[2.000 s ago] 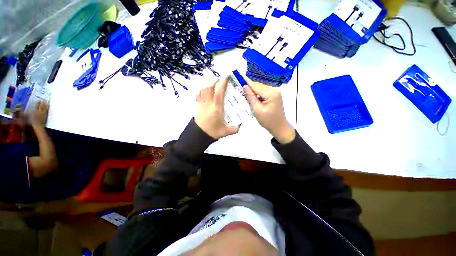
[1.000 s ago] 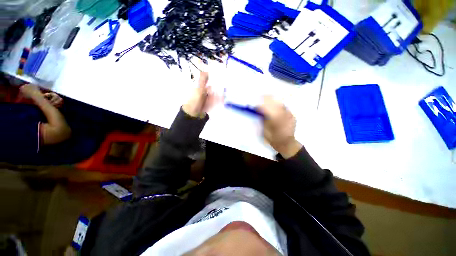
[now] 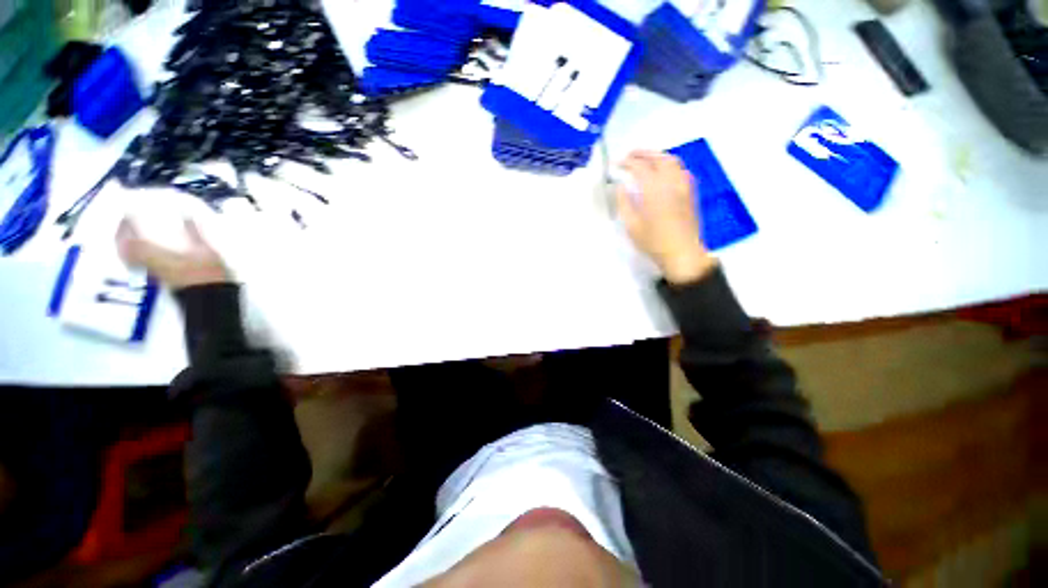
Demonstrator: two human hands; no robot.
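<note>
A blue-and-white finished pack [image 3: 106, 296] lies at the left of the table, just below my left hand [image 3: 178, 253]. My left hand is blurred, its fingers apart and empty; whether it touches the pack is unclear. My right hand [image 3: 661, 207] is at the left edge of a blue blister tray [image 3: 722, 201], fingers bent over its side; whether they grip it is hidden. Another blue tray [image 3: 845, 159] with a glossy surface lies further right.
A black cable pile [image 3: 247, 92] spreads at back left. Stacked sleeves [image 3: 563, 75] stand at back centre, another stack [image 3: 695, 46] beside them. A dark cord loop [image 3: 787, 46] and a black slab [image 3: 891, 57] lie at back right. Blue packages [image 3: 106, 92] are at left.
The view has turned to the right. My hands have moved apart: left to the table's left, right to the blue tray. The pack now lies on the table and the hands no longer hold it.
</note>
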